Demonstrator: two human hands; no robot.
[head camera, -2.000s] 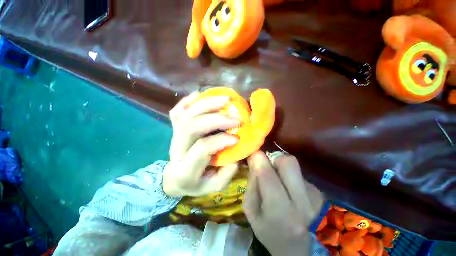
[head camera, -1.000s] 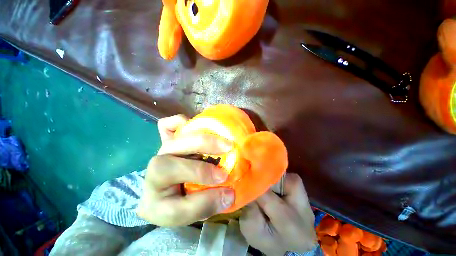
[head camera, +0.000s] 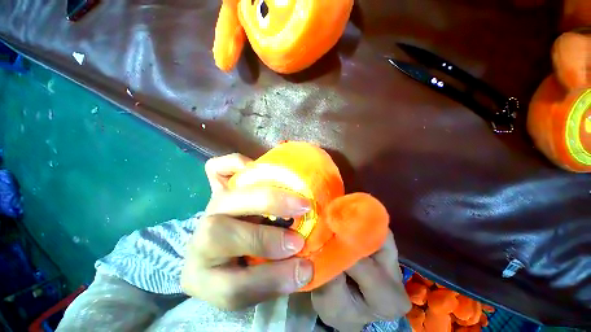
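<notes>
An orange plush toy (head camera: 324, 172) with a yellow-ringed face and a rounded lobe is held over my lap at the table's edge. My left hand (head camera: 249, 240) grips it from the left, fingers spread across its face and partly covering the eyes. My right hand (head camera: 363, 288) is at its lower right, behind the lobe, with its fingertips hidden by the toy. I cannot tell whether it holds a needle or thread. Black thread snips (head camera: 453, 84) lie on the brown table sheeting (head camera: 415, 149) beyond the toy.
One plush toy (head camera: 295, 32) lies at the far side and another (head camera: 560, 110) at the right. A crate of orange pieces (head camera: 447, 311) is below the table edge at lower right. A black phone (head camera: 79, 8) shows at the top left. White scraps lie on the sheeting.
The toy has come down toward my lap and turned, its face now more under my left fingers. My right hand has moved lower and behind it. The view has shifted closer to the table.
</notes>
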